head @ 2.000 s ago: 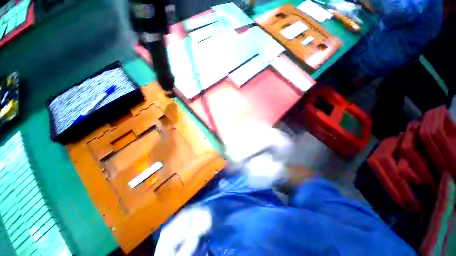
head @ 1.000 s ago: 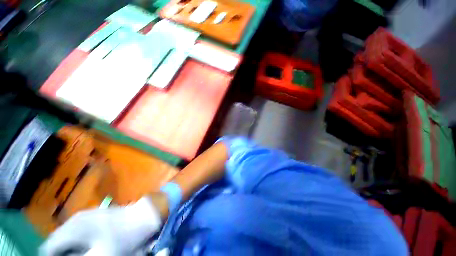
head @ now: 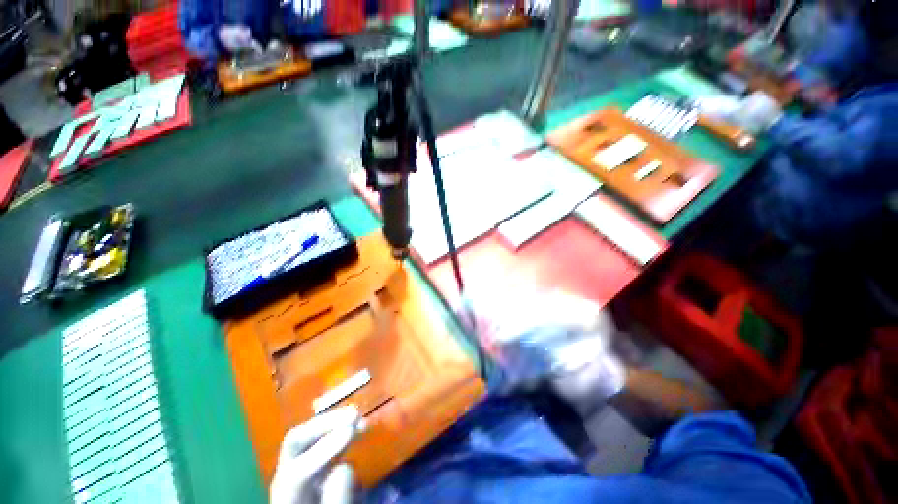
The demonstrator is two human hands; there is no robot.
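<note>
The orange-brown fixture (head: pixel 433 379) lies in front of me. A small pale strip (head: pixel 343 390) sits in its middle. My left hand (head: pixel 320 448), in a white glove, is at the fixture's lower left edge, fingertips just below the strip; its fingers are apart with nothing visible in them. My right hand (head: pixel 561 345), gloved and blurred, is right of the fixture by the near edge of the red foam sheet (head: pixel 522 258); whether it holds anything is unclear. The electric screwdriver (head: pixel 392 157) hangs upright, its tip over the fixture's far right corner.
A black screw tray (head: pixel 281 258) with a blue-white pen stands beyond the fixture. Pale strips (head: pixel 113 394) lie in rows at left, with a circuit board (head: pixel 84 251) behind. Pale plates (head: pixel 482 187) cover the red sheet. A red tray (head: pixel 734 315) is below right; a person (head: pixel 837 148) sits far right.
The view has swung back up and left. My right hand, over the fixture one second ago, is now right of it. My left hand has come onto the fixture's near-left edge.
</note>
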